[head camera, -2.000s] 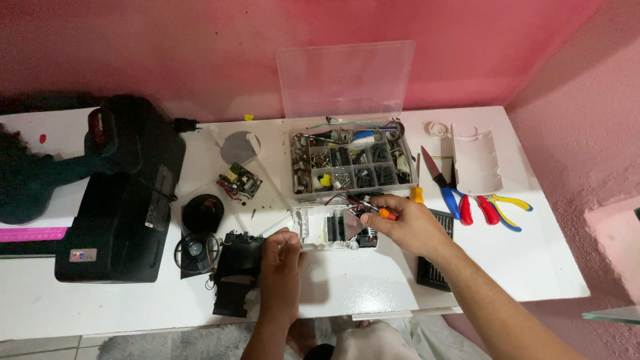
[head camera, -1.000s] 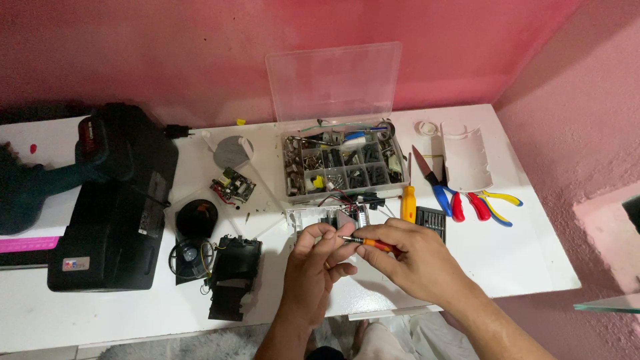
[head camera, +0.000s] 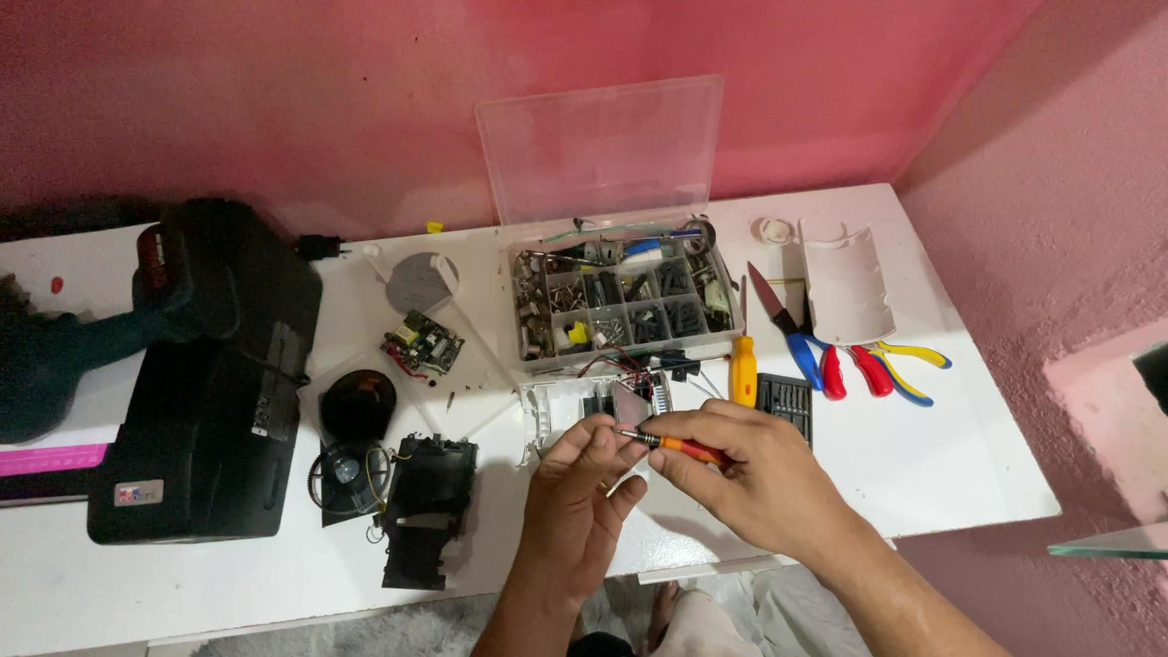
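Note:
My right hand (head camera: 748, 474) is closed around a small orange and red precision screwdriver (head camera: 680, 446), held nearly level with its metal tip pointing left. My left hand (head camera: 584, 493) is raised at that tip, thumb and index finger close together; whether something tiny sits between them cannot be told. Just behind the fingers lies a white plastic housing (head camera: 540, 411) with a dark and grey inner part and red and black wires, partly hidden by my hands. A black bit case (head camera: 787, 401) is beside my right hand, and a yellow-handled screwdriver (head camera: 743, 370) lies behind it.
An open compartment box (head camera: 630, 356) of small parts stands at the back. A knife (head camera: 787, 324), pliers (head camera: 871, 365) and a curved white cover (head camera: 844, 283) lie right. A circuit board (head camera: 423, 343), black plastic frame (head camera: 427, 511) and a large black machine (head camera: 219, 392) are left.
My left hand has left the white housing and come up to the screwdriver's tip. My right hand has drawn the screwdriver back from the housing toward me.

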